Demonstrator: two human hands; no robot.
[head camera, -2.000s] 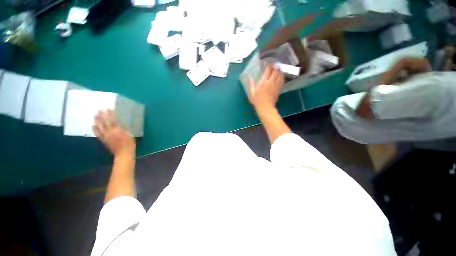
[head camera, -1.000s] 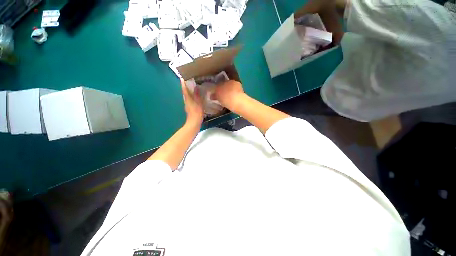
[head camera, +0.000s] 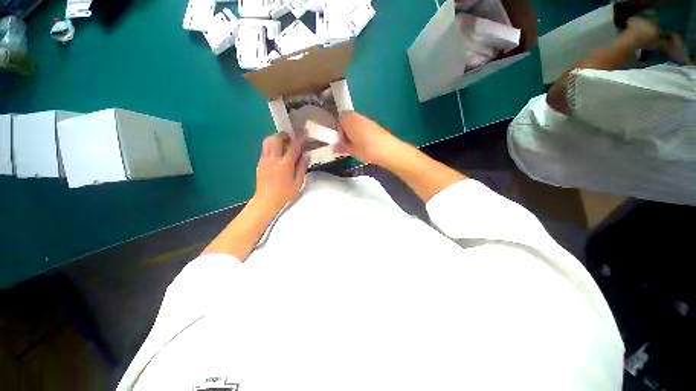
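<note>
An open carton (head camera: 281, 116) stands on the green bench right in front of me, its brown-lined lid (head camera: 301, 69) raised at the far side and its two white side flaps up. Pale bagged contents (head camera: 311, 114) lie inside, with a small white block (head camera: 320, 133) on top near the close side. My left hand (head camera: 279, 164) is at the carton's near left corner, fingers bent over the edge. My right hand (head camera: 362, 138) is at the near right corner, its fingertips by the white block. Whether the fingers grip the block or the carton wall is unclear.
Closed white cartons (head camera: 156, 147) line up at left. A heap of small white printed pieces (head camera: 256, 42) lies behind the open carton. Another open carton (head camera: 439, 61) stands at right. Another person's arm (head camera: 603, 65) reaches over a carton (head camera: 578, 46) at far right.
My hands moved from separate cartons to one open carton, now in front of me. Since a second ago, its side flaps have come up and my hands have drawn back to its near corners.
</note>
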